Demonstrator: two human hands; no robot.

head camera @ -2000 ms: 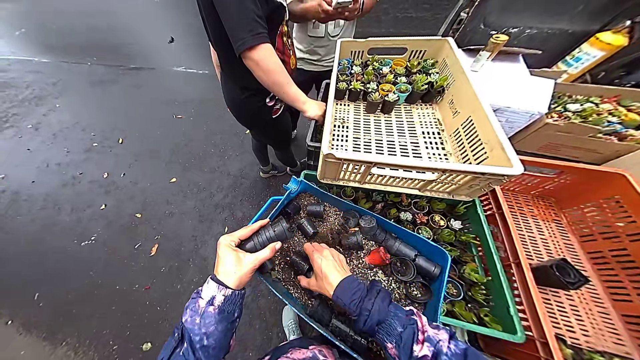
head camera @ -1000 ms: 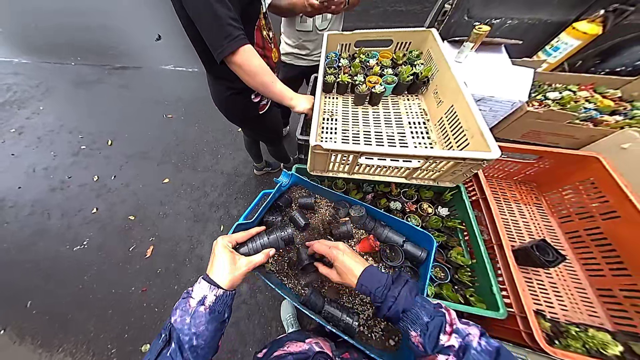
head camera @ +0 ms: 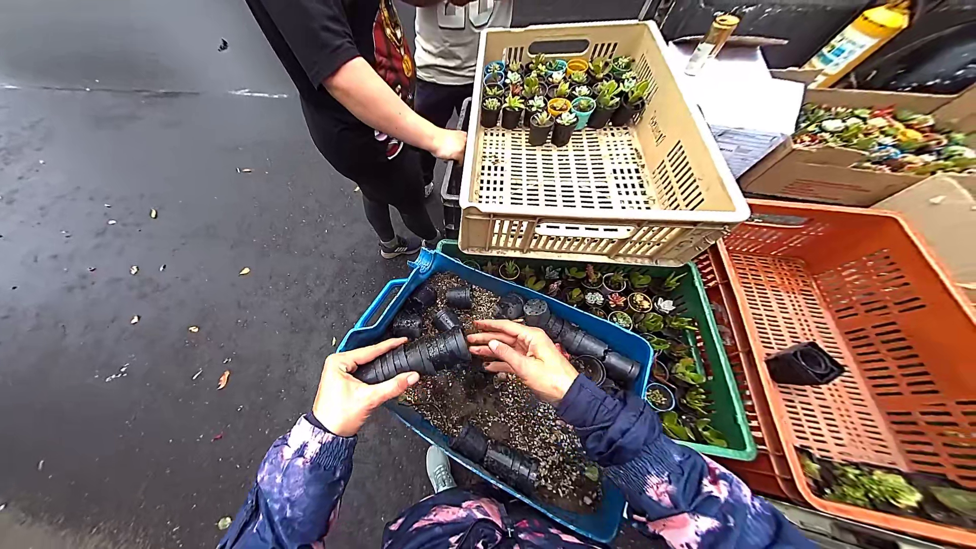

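Note:
My left hand grips a nested stack of small black plastic plant pots, tilted over the blue crate. At the stack's open right end, the fingers of my right hand are spread; whether they touch the rim I cannot tell. Beneath both hands, the crate holds gritty potting mix with loose black pots at its far left. One pot row lies along the far right side, and another stack lies along the near side.
A beige crate with potted succulents overlaps a green crate of more succulents. Right stands an orange crate holding a black pot. Beyond are cardboard boxes. A person's hand is at the beige crate's left side.
My left hand has raised its pot stack a little. My right hand, earlier down among the pots and mix, is now up at the stack's right end.

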